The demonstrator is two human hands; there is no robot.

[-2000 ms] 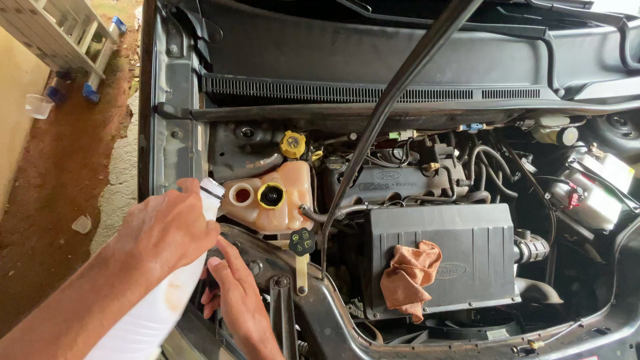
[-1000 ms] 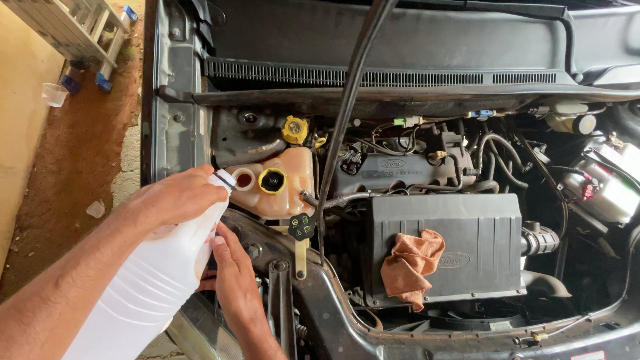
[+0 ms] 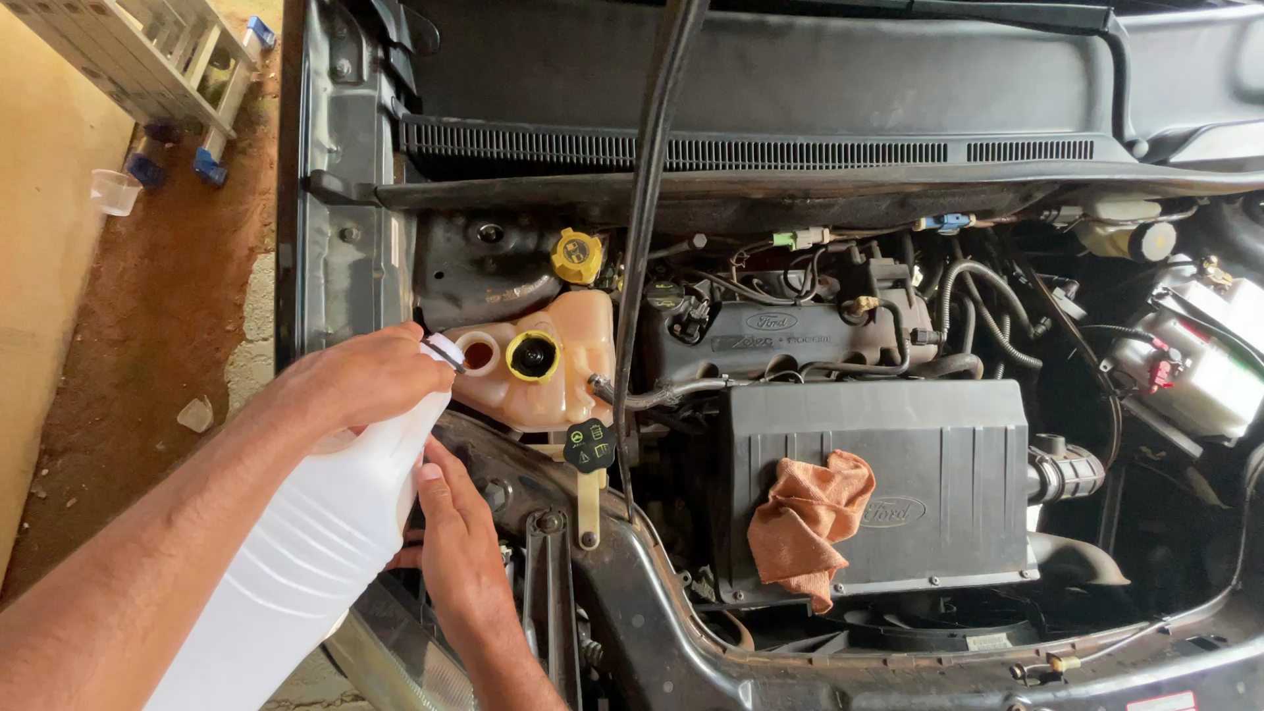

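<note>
My left hand (image 3: 365, 380) grips a large white plastic jug (image 3: 306, 533) by its upper part, near the mouth. The jug is tilted, its mouth at the open neck (image 3: 479, 353) of a translucent coolant expansion tank (image 3: 573, 380). Reddish colour shows inside that neck; a stream cannot be made out. My right hand (image 3: 459, 538) supports the jug's side from the right, some fingers hidden behind it. Beside the neck is a yellow-rimmed round part (image 3: 533, 355) with a dark centre, either an upturned cap or an opening; I cannot tell which.
A yellow cap (image 3: 576, 257) sits behind the tank, a black cap with symbols (image 3: 590, 445) before it. The hood prop rod (image 3: 647, 197) crosses upright to its right. An orange cloth (image 3: 812, 523) lies on the black air filter box (image 3: 948, 434). A stepladder (image 3: 188, 59) stands left.
The jug's body shows more broadly between my forearms than two seconds ago, while its mouth stays by the tank's neck. Both hands keep their places on it.
</note>
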